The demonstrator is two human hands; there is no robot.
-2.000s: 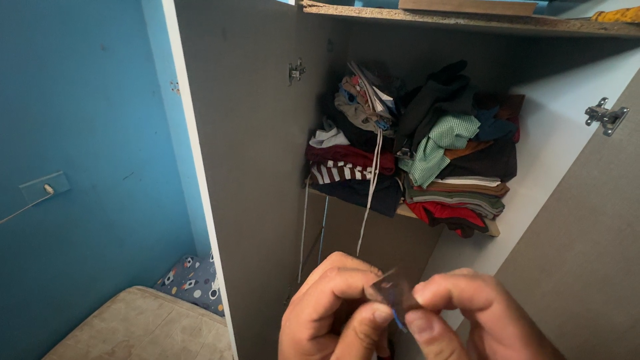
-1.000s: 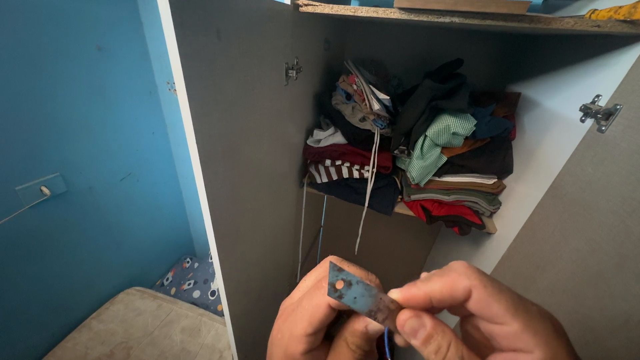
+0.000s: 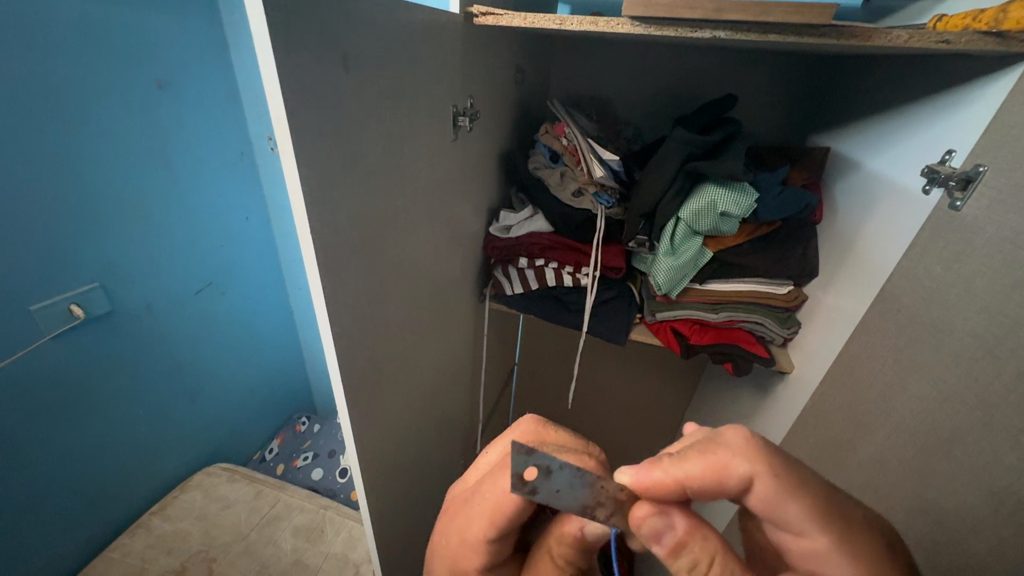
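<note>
A small flat metal plate (image 3: 570, 485), stained dark and with a round hole near its left end, is at the bottom middle of the view. The thumb and forefinger of my right hand (image 3: 720, 496) pinch its right end. My left hand (image 3: 512, 504) is curled behind and below the plate, its thumb under the plate's lower edge; what its fingers close on is mostly hidden. A thin blue cord (image 3: 615, 552) hangs down beneath the plate, between the two hands.
Beyond my hands stands an open wardrobe with a shelf (image 3: 648, 336) of piled clothes (image 3: 720, 240) and dangling white laces (image 3: 594, 296). Its doors carry metal hinges (image 3: 954, 180). A chipboard shelf (image 3: 720, 30) crosses the top. A mattress (image 3: 232, 520) lies at lower left, beside a blue wall.
Two seconds ago the plate was tilted between the fingertips of both hands; now its broad face and hole show. Since one second ago the hands have hardly moved.
</note>
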